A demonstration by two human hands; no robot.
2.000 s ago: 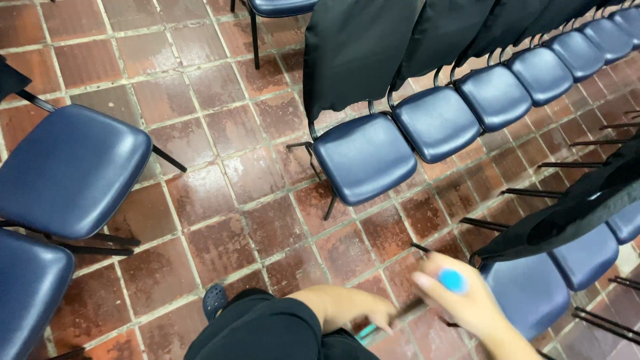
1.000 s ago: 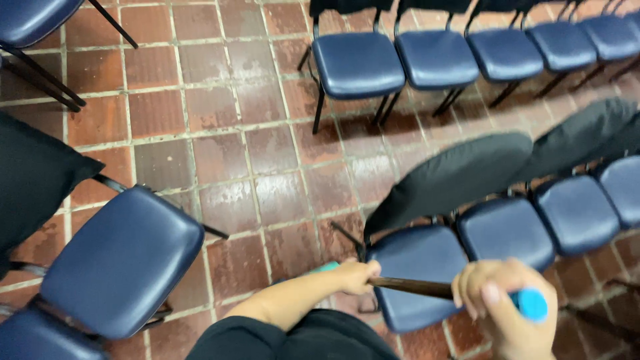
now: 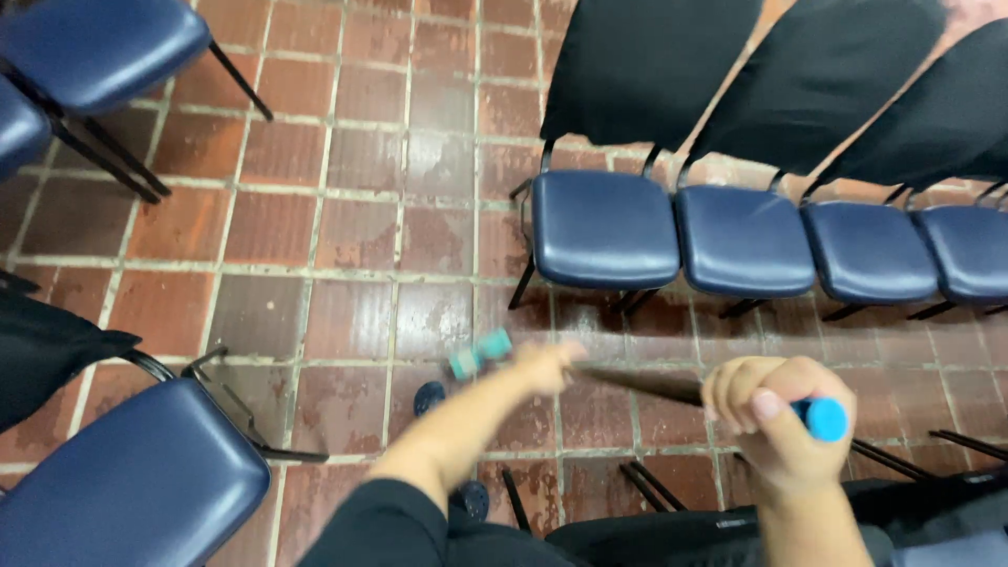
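Observation:
A dark brown pole [image 3: 638, 381] with a bright blue cap [image 3: 827, 419] at its near end lies across the view between both hands. My right hand [image 3: 780, 409] is closed around it just below the cap. Farther down, my left hand [image 3: 547, 366] is at the pole's other visible part; it is blurred, with its fingers wrapped near the pole. Beyond the left hand, a teal blurred head or object [image 3: 480, 353] shows close to the tiled floor [image 3: 354, 315]. Whether it joins the pole is hidden by the left hand and forearm.
A row of blue-seated chairs with black-covered backs [image 3: 605, 228] runs along the right. More chairs stand at the upper left [image 3: 102, 47] and lower left [image 3: 150, 480]. Black-covered chair backs [image 3: 669, 535] lie close by at the bottom right. Dark shoes [image 3: 429, 398] are on the floor.
The view has shifted, bringing the right-hand chair row's backs into sight. Both hands stay at the pole, and the teal object now shows more fully beyond my left hand.

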